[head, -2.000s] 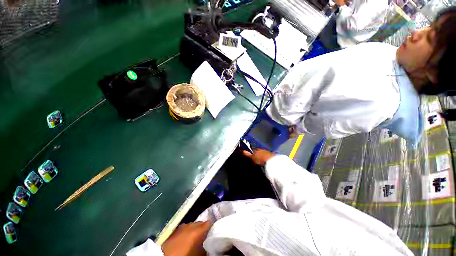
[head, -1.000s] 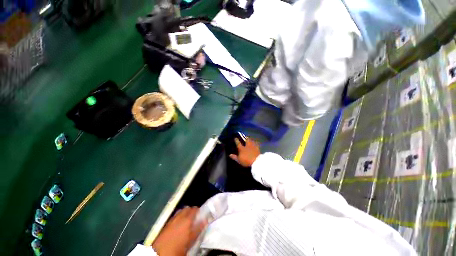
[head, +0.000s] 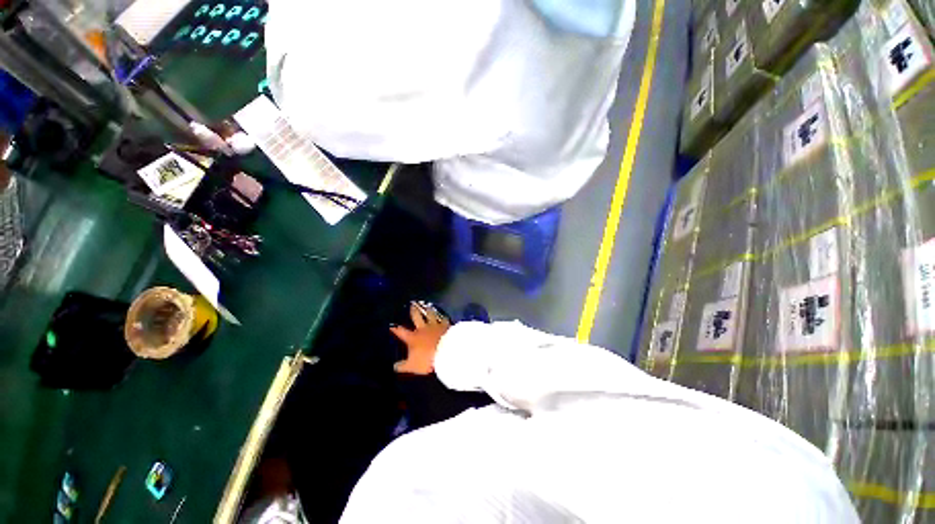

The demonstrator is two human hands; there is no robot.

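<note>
My right hand (head: 418, 340) is low over the dark area beside the bench, fingers spread. A small pale streak shows by its fingertips; I cannot tell what it is. My left hand (head: 275, 479) is dim and partly hidden below the bench edge, above a pale cuff; its fingers are unclear. A single small circuit board (head: 158, 479) lies on the green mat (head: 261, 281). Brown tweezers (head: 110, 493) lie left of it, and more boards (head: 66, 497) stand at the lower left.
A tan-rimmed pot (head: 162, 322) stands beside a black box with a green light (head: 77, 343). Papers (head: 297, 154), cords and a dark stand are farther up the bench. A white-smocked person (head: 451, 92) is near a blue stool (head: 510, 246). Wrapped cartons (head: 810, 307) stand at right.
The view has swung right, so the bench items sit farther left and lower. The neighbouring person now stands upright or leans over the bench. My left hand has become dimmer and less visible.
</note>
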